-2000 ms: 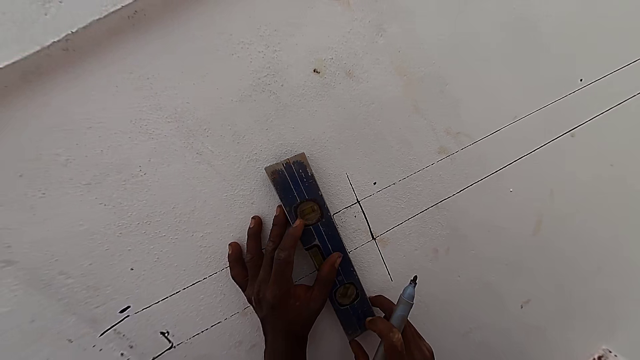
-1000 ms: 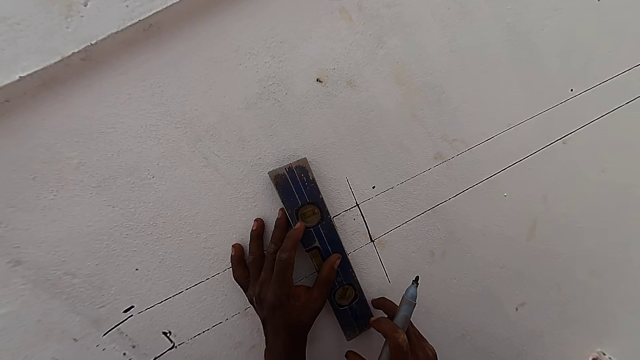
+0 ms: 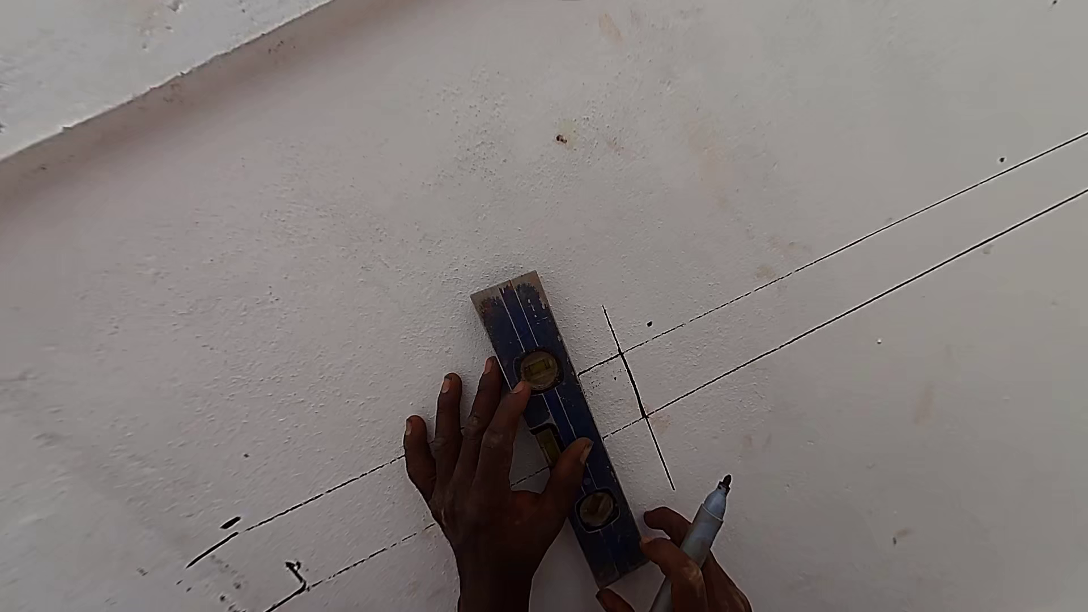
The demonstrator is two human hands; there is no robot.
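A short blue spirit level (image 3: 557,399) with worn ends and round vials lies tilted on a white plastered surface, across two parallel black lines. Spread over its left side is my left hand (image 3: 501,476), thumb and fingertips pressing on it. My right hand (image 3: 688,565), at the bottom edge, holds a grey marker pen (image 3: 704,527), uncapped with its black tip pointing up and clear of the drawn lines. The fingers of that hand are by the level's lower end. A short black cross line (image 3: 633,387) runs over both long lines, just right of the level.
The plastered surface (image 3: 850,476) spreads all around, rough in places. A raised white ledge (image 3: 127,51) crosses the upper left corner. Short black marks (image 3: 212,548) stand at the lower left ends of the lines, and small dots lie near the upper line.
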